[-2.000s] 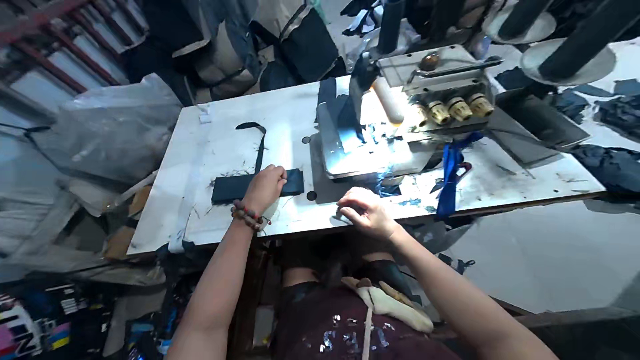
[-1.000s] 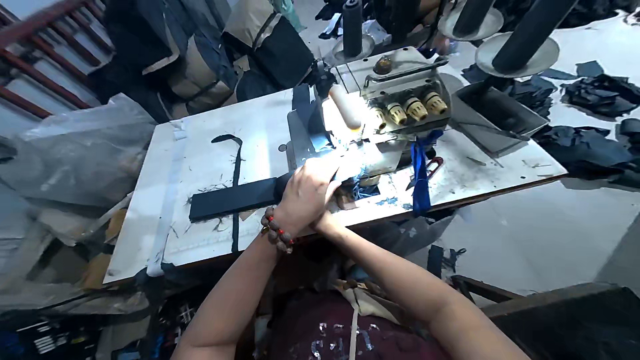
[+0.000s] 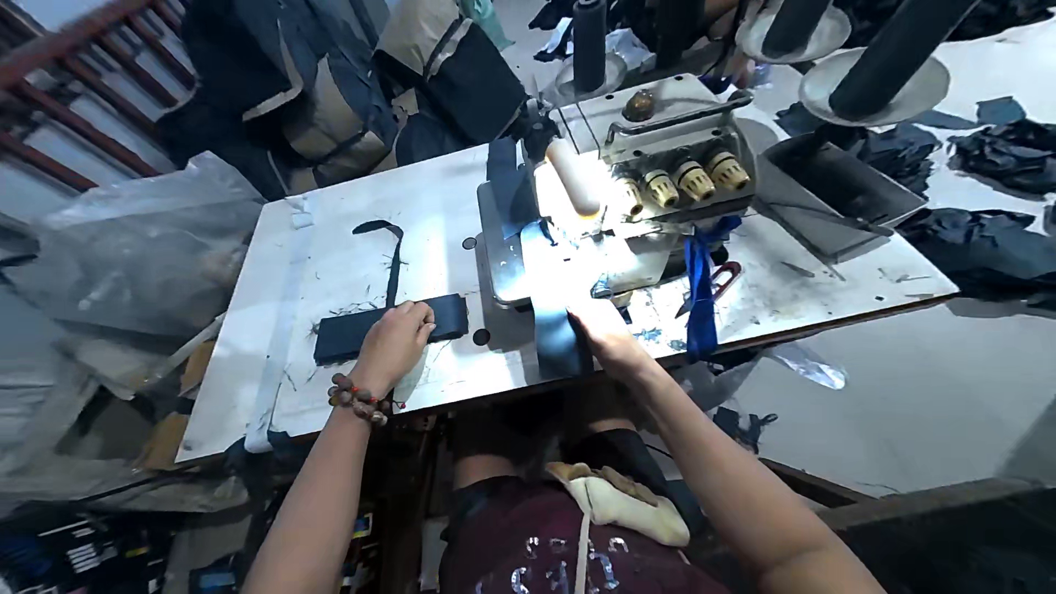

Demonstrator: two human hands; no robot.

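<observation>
My left hand (image 3: 398, 342), a beaded bracelet at its wrist, rests with bent fingers on a stack of dark fabric strips (image 3: 342, 337) on the white table. A narrow dark band (image 3: 395, 268) runs up from behind that stack. My right hand (image 3: 606, 330) is at the front of the overlock sewing machine (image 3: 672, 136), its fingers on the edge of a dark fabric strip (image 3: 557, 338) that lies under the lit needle area and hangs towards the table's front edge. Glare hides my right fingertips. Another dark strip (image 3: 507, 186) lies behind on the machine's plate.
Blue ribbon (image 3: 701, 305) hangs right of the machine, beside red-handled snips (image 3: 726, 279). A metal tray (image 3: 833, 198) and thread cones (image 3: 895, 62) stand at the back right. Plastic bags (image 3: 157, 231) lie left of the table (image 3: 445, 379); dark bags are piled behind it.
My hands were together near the needle area one second ago; my left hand has since moved left to the stack. A strip now lies at the machine under my right hand.
</observation>
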